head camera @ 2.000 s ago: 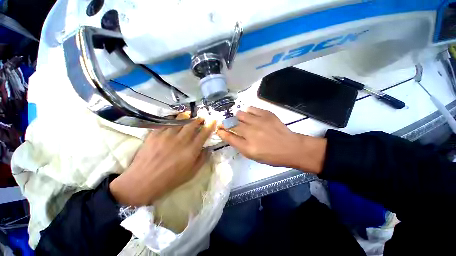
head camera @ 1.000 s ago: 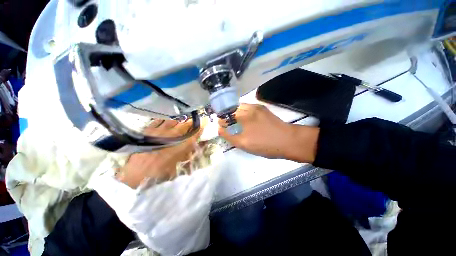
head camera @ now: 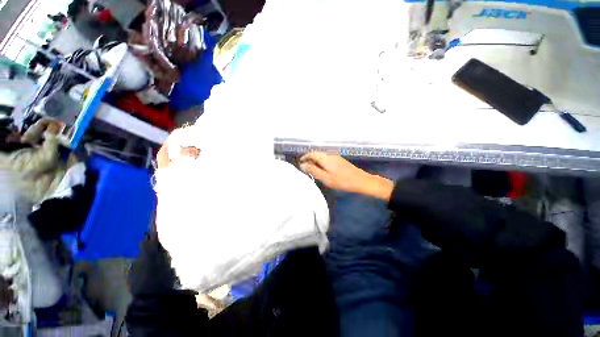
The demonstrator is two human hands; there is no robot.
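A white garment piece, overexposed and bunched, hangs from the white machine table over my lap. My left hand is at its upper left, holding the cloth, and is partly hidden by it. My right hand is just below the table's front edge, its fingertips at the cloth's upper right edge; whether they grip it is unclear. The needle area of the sewing machine is at the top, away from both hands.
A black smartphone and a pen lie at the table's right. A measuring tape strip runs along the front edge. A blue container stands at the left floor side. Piled cloth is at the upper left.
The view has swung left and down. Both hands have left the needle area and come to the front edge. The white cloth now hangs in a large bunch over my lap.
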